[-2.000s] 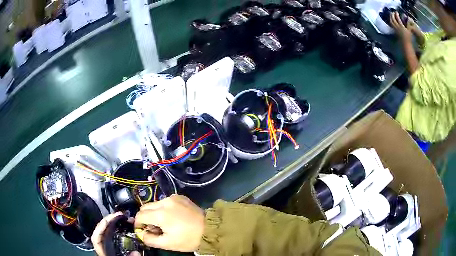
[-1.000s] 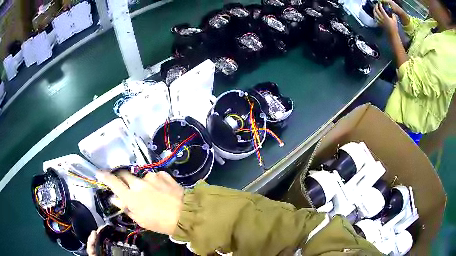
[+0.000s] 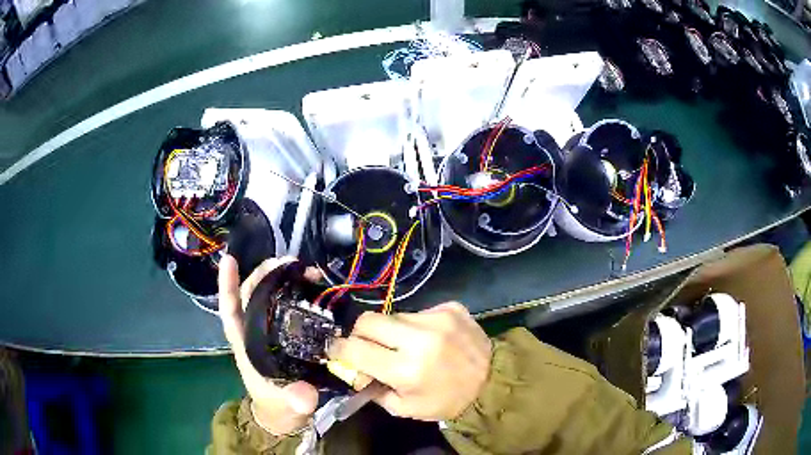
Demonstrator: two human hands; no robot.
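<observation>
My left hand (image 3: 253, 355) holds a black camera head module (image 3: 283, 311) from the left, with its circuit board (image 3: 307, 331) facing up. My right hand (image 3: 418, 360) is at the board's right edge, fingertips pinched close together; what they grip is too small to tell. Red, blue and yellow wires (image 3: 356, 284) run from the board up into the white camera housing (image 3: 418, 283) just behind, which stands open side up with a yellow ring inside. A pale silvery strip (image 3: 342, 409) shows below my right hand, partly hidden by it.
Two more wired housings (image 3: 498, 244) stand to the right, and one with a module (image 3: 197, 173) on it to the left. Black modules (image 3: 658, 58) crowd the back right. A carton (image 3: 765, 293) with white-and-black units is at lower right. A yellow-green sleeve (image 3: 802, 284) shows at the right edge.
The view has swung left and down, so the housings appear further right. My right hand has moved from over the housing to the module's board. The module is now raised more into view.
</observation>
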